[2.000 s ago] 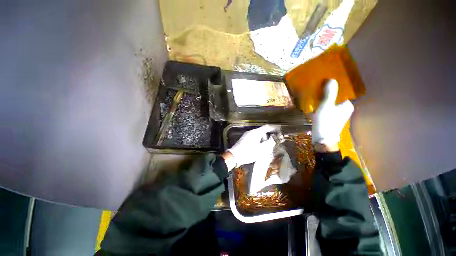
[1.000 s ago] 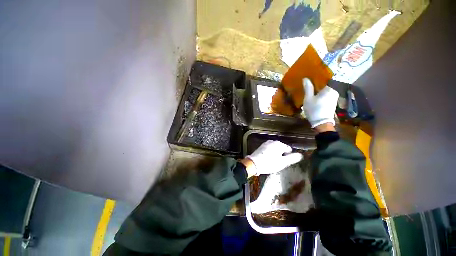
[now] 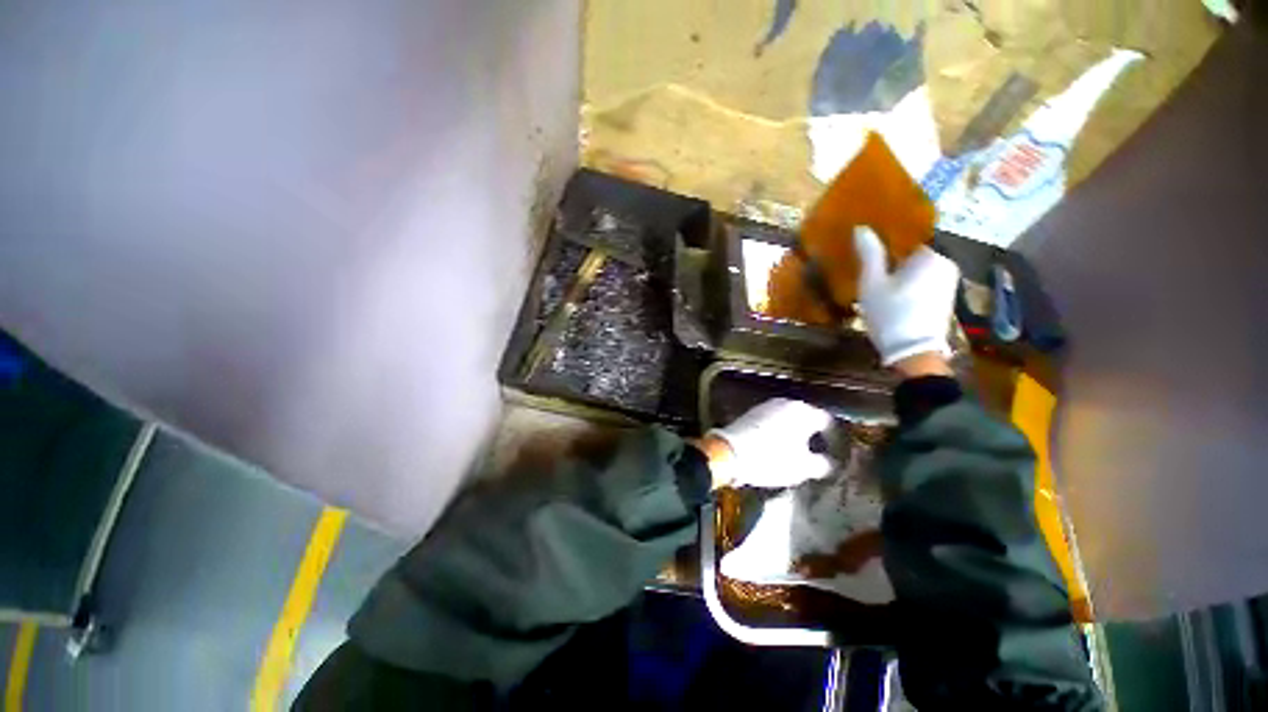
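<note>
My right hand (image 3: 907,299), in a white glove, holds an orange sheet (image 3: 873,209) upright over the solder pot (image 3: 807,334). The sheet's lower edge is near the bright pot surface, where an orange-brown patch and a dark shape show; I cannot tell what the dark shape is. My left hand (image 3: 773,445), also gloved, is over the steel tray (image 3: 712,556), fingers curled. A small dark spot shows at its fingertips; I cannot tell if it is a held part. A pale crumpled cloth (image 3: 765,540) and red-brown strands (image 3: 758,594) lie in the tray.
A black dross tray (image 3: 522,365) with grey crumbs and a tan stick (image 3: 567,313) stands left of the pot. A blue-handled tool (image 3: 1005,303) lies on a dark box at the right. A long orange strip (image 3: 1036,417) runs along the right wall.
My right hand has brought the orange sheet left from the right wall to over the pot. My left hand has moved from the cloth's top to just above it. The view has shifted left.
</note>
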